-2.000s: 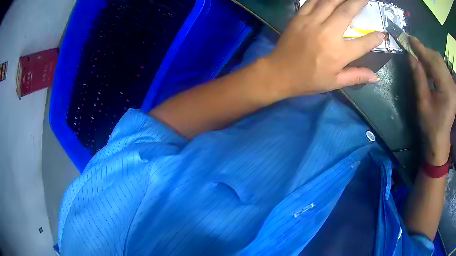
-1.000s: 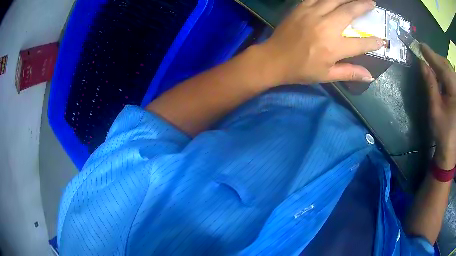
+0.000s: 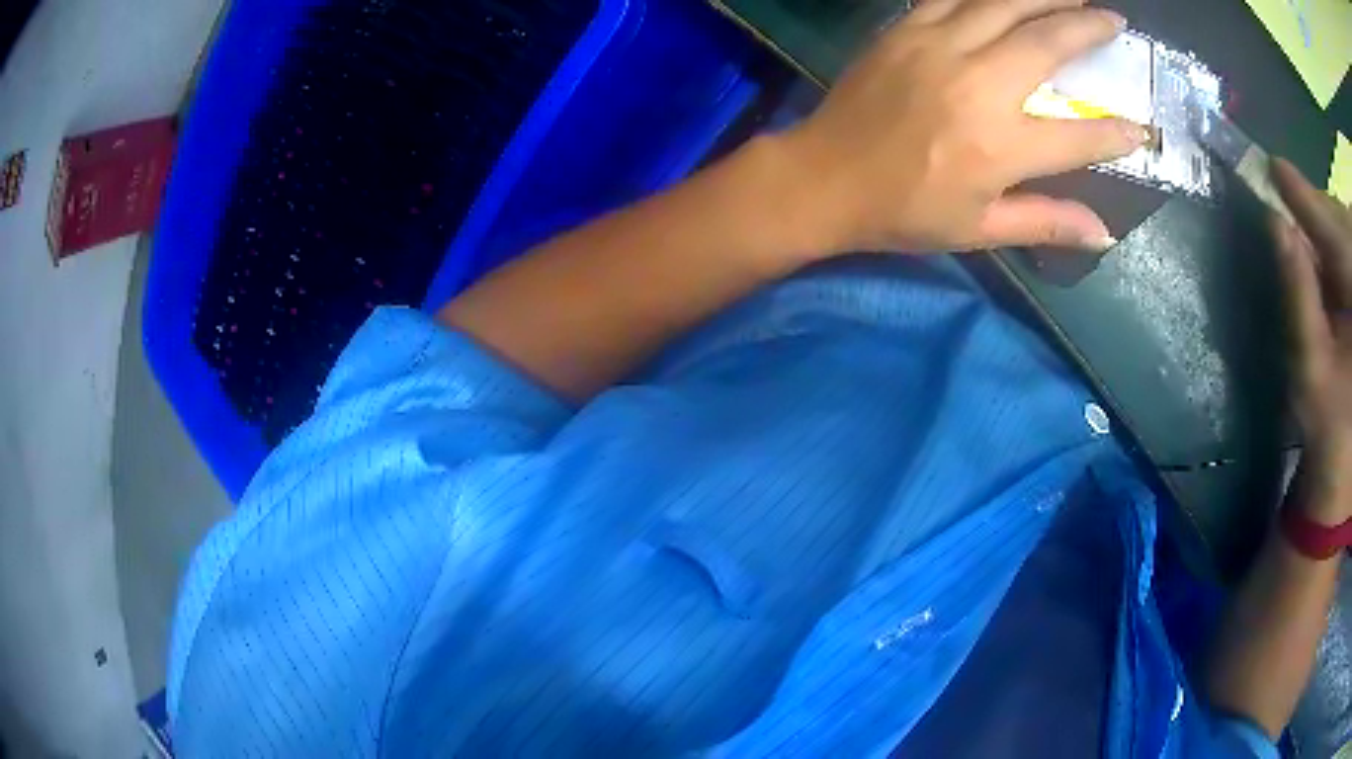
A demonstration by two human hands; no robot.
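A silvery white phone middle frame (image 3: 1182, 119) lies on the dark bench at the top right, with a yellow strip on it. A dark pad (image 3: 1119, 200) shows under its near edge. My left hand (image 3: 986, 141) lies over the frame's left part and holds it, fingertips on its surface and thumb apart at the near side. My right hand (image 3: 1312, 282), cut by the right edge, holds a thin pale tool, tweezers or a small blade (image 3: 1243, 148). The tool's tip is at the frame's right part. Whether it touches cannot be told.
A deep blue tote (image 3: 186, 341) with dark close-set rows inside stands at the left, past the bench edge. A red box (image 3: 111, 190) is on the floor beyond it. Yellow paper (image 3: 1312, 42) lies at the top right. A thin dark cord (image 3: 1194, 466) lies near the bench edge.
My right hand has moved right, towards the picture's edge, with the tool. The frame appears slightly lower and further right. My left hand has stayed on it, with small finger shifts.
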